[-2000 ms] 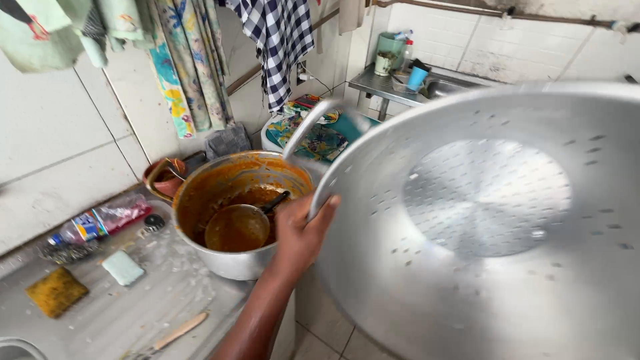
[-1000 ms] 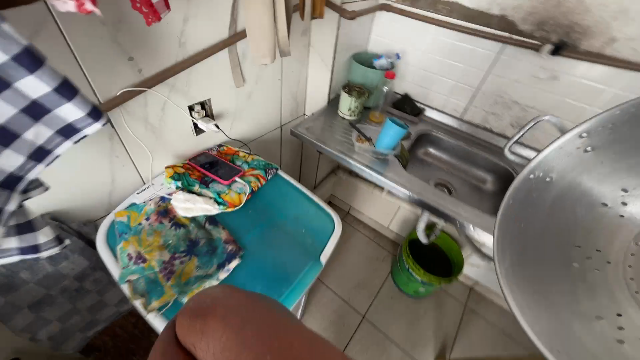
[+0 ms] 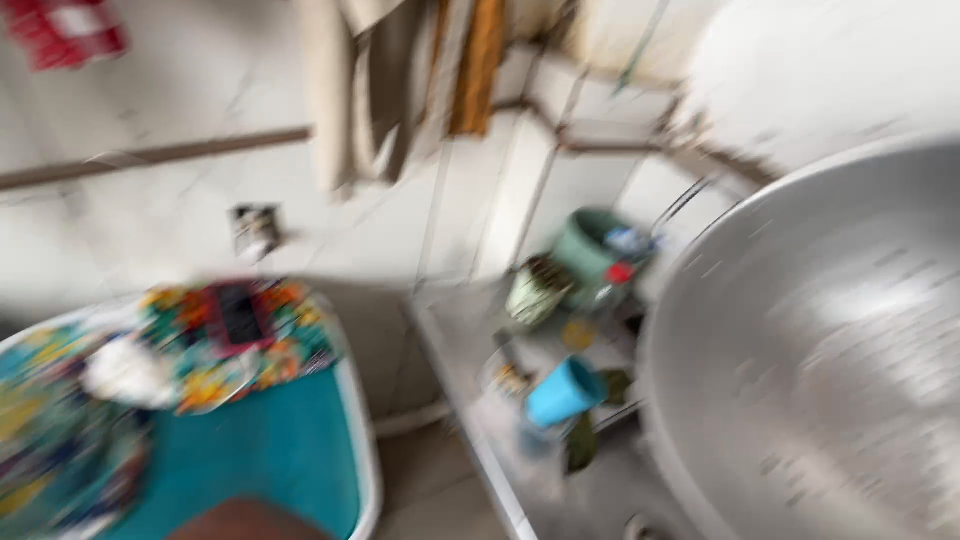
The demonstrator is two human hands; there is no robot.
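Note:
A large perforated aluminium colander (image 3: 810, 360) fills the right side of the blurred view, tilted so that its inside faces me, over part of the steel sink counter. Neither of my hands shows, so what holds the colander is hidden. A bare piece of skin (image 3: 244, 521), perhaps part of an arm or a knee, enters at the bottom edge in front of the turquoise table top (image 3: 277, 442). On that table lie a phone in a pink case (image 3: 241, 315), floral cloths (image 3: 60, 427) and a white cloth (image 3: 131, 371).
The steel counter (image 3: 450, 330) holds a blue plastic cup (image 3: 562, 394), a green bucket (image 3: 589, 251), a pale green tin (image 3: 534, 292) and a red-capped bottle (image 3: 616, 281). A wall socket (image 3: 256, 229) and hanging cloths (image 3: 360, 90) are above the table.
The view has swung right, away from the pot of sauce. The hand seen earlier at the colander's rim has left the view. The colander still hangs at the right, now over the sink counter.

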